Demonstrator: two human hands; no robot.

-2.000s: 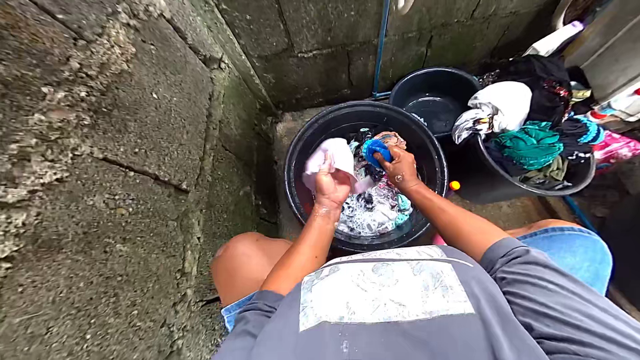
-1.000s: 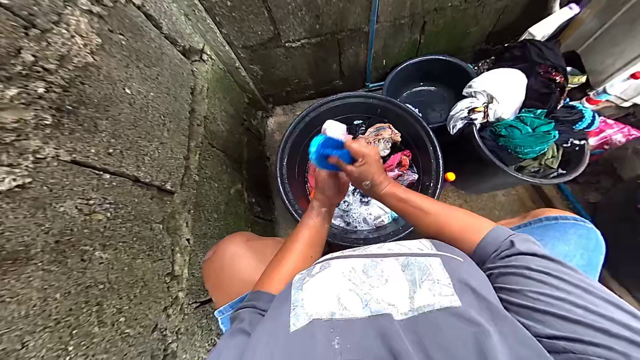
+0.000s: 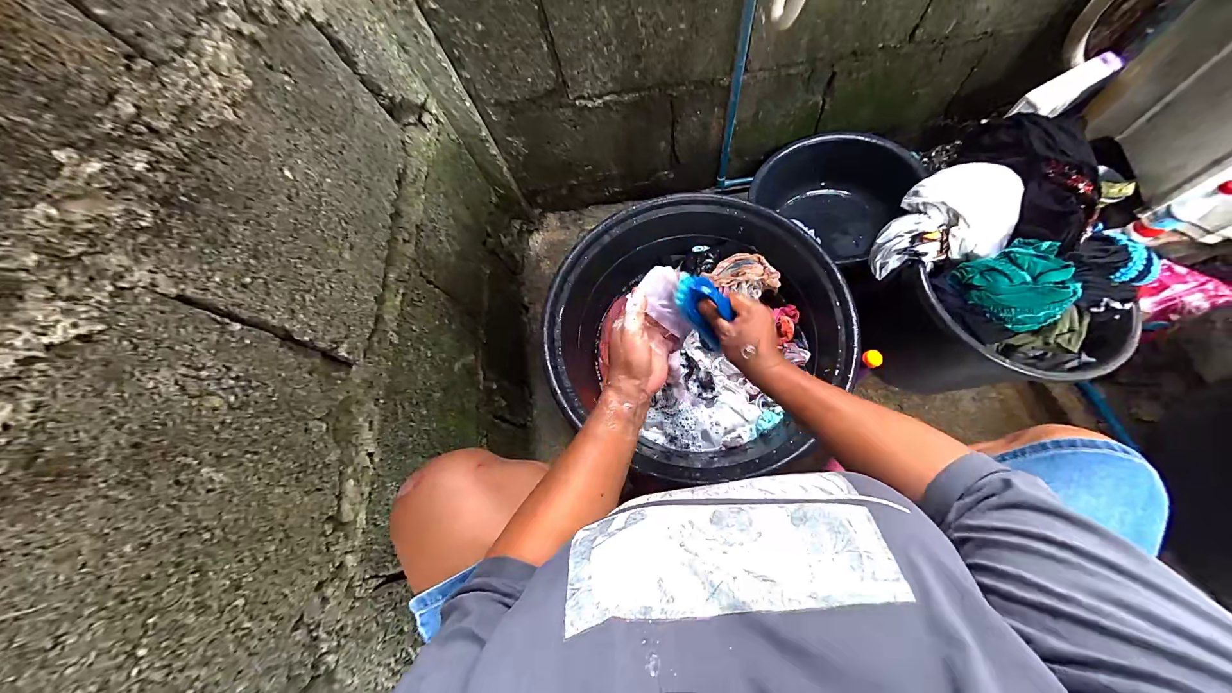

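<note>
My left hand (image 3: 639, 351) holds up a pale white-lilac cloth (image 3: 664, 300) over a round black plastic tub (image 3: 698, 211). A blue scrub brush (image 3: 705, 310) with light blue bristles is gripped in my right hand (image 3: 749, 335), its bristle side against the edge of the cloth. Beneath both hands, soapy water with wet clothes (image 3: 707, 399) fills the tub; white, dark, red and teal pieces show. A peach-brown garment (image 3: 744, 273) lies at the tub's far side.
Behind the tub stands a smaller black basin (image 3: 837, 197). To the right, another tub (image 3: 1121, 354) is heaped with clothes, a teal one (image 3: 1020, 284) among them. A rough concrete wall (image 3: 260, 289) rises close on the left. A blue pipe (image 3: 736, 96) runs down the back wall.
One second ago my hands were close together with the brush over the cloth; now they are farther apart and more of the cloth shows. The brush has moved right relative to the tub.
</note>
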